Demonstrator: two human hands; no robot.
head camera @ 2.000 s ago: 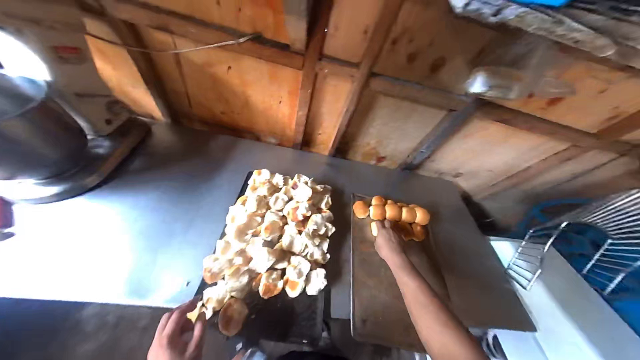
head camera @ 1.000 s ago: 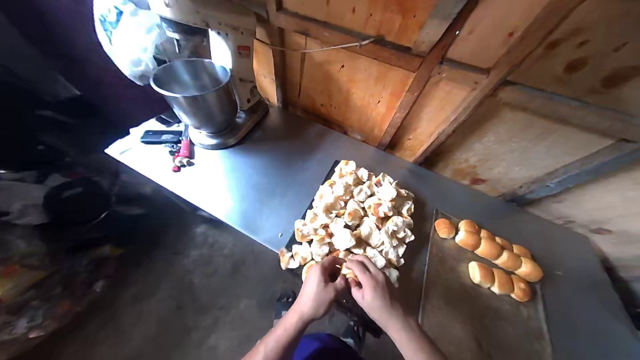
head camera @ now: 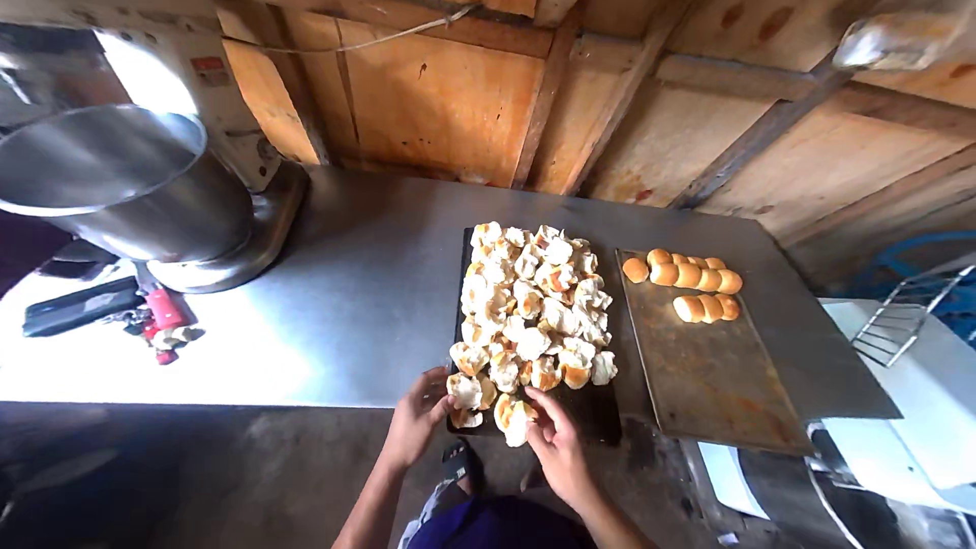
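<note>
Torn pieces of bread roll [head camera: 534, 305] lie heaped on a dark baking tray [head camera: 591, 427] at the middle of the metal worktop. My left hand [head camera: 419, 408] is at the tray's near left corner, its fingertips against a torn piece [head camera: 463, 390]. Near the tray's front edge, my right hand [head camera: 555, 435] holds an opened piece of roll [head camera: 514, 418] between thumb and fingers. On a second, browned baking tray [head camera: 709, 381] to the right, whole golden rolls [head camera: 695, 276] stand in joined rows at the far end, with a shorter joined row [head camera: 707, 308] nearer.
A stand mixer with a large steel bowl [head camera: 130, 191] stands at the left of the worktop [head camera: 366, 267]. Beside it lie a black case [head camera: 82, 306] and keys with a red fob [head camera: 164, 309]. A wooden wall runs behind, and a wire rack [head camera: 907, 316] is at the right.
My right hand was at the whole rolls, then both hands met over the near end of the torn bread. Now they are apart, with a piece in my right hand. The view has swung back right.
</note>
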